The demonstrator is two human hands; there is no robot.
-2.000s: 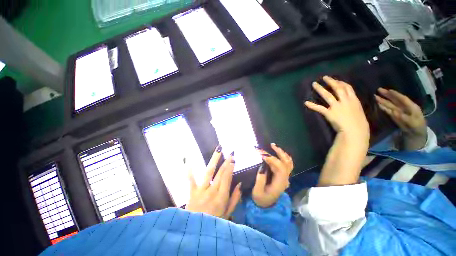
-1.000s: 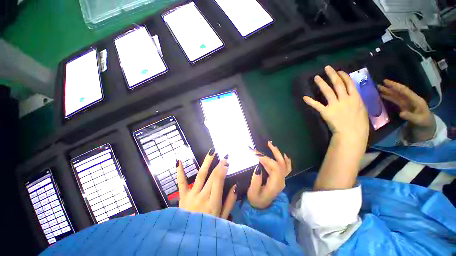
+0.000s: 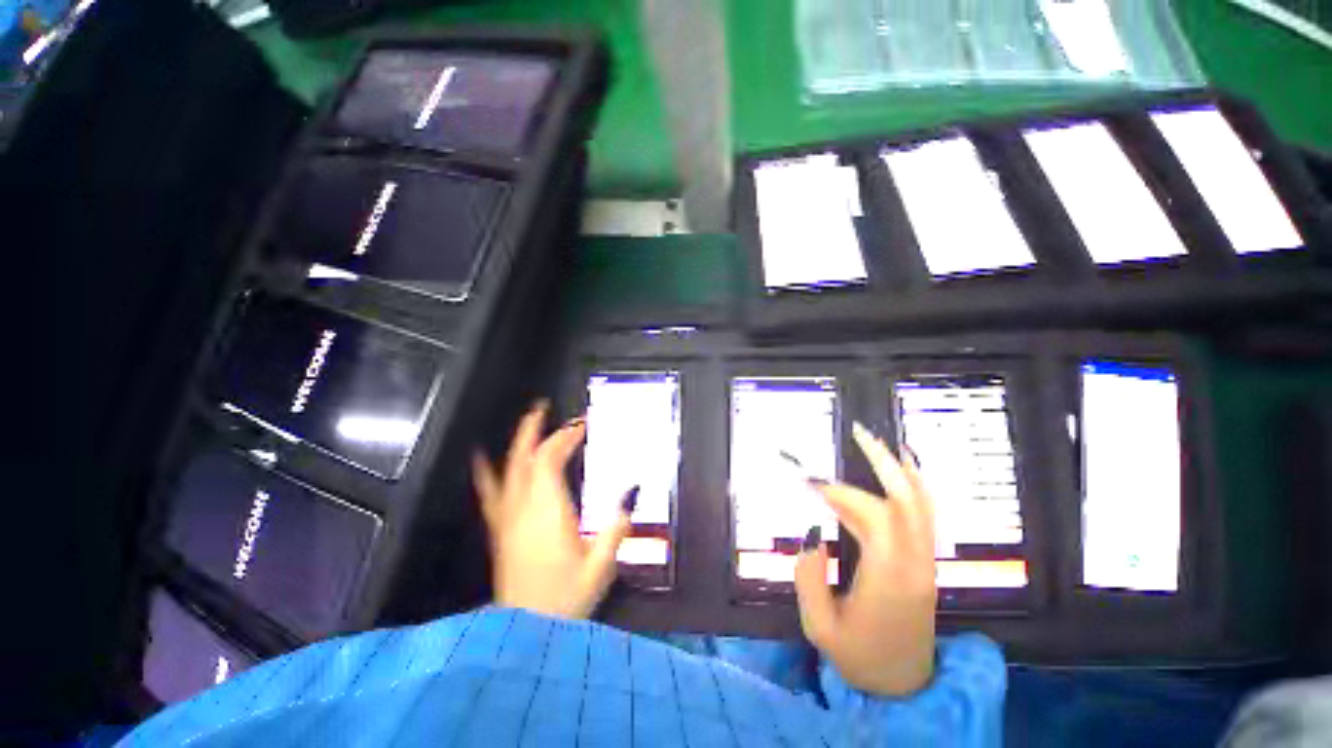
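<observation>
A black foam tray (image 3: 701,621) in front of me holds several phones in a row. My left hand (image 3: 544,512) is over the left edge of the leftmost phone (image 3: 631,453), fingers apart, holding nothing. My right hand (image 3: 877,563) is over the second phone (image 3: 767,424) and the left edge of the third phone (image 3: 971,468), fingers spread and empty. These three screens show white with an orange-red strip low down. The rightmost phone (image 3: 1129,482) is white with a blue top bar. Whether fingertips touch glass I cannot tell.
At the left, a dark tray (image 3: 490,314) holds several phones lying sideways with "WELCOME" on black screens. Behind, another tray (image 3: 1023,303) holds white-screened phones. A clear plastic tray (image 3: 935,51) lies on the green belt (image 3: 760,110) near a grey post (image 3: 687,102).
The view has swung left, bringing the WELCOME phones into sight and leaving the neighbour's hands out. My hands have moved from the right-hand phones to the left-hand ones.
</observation>
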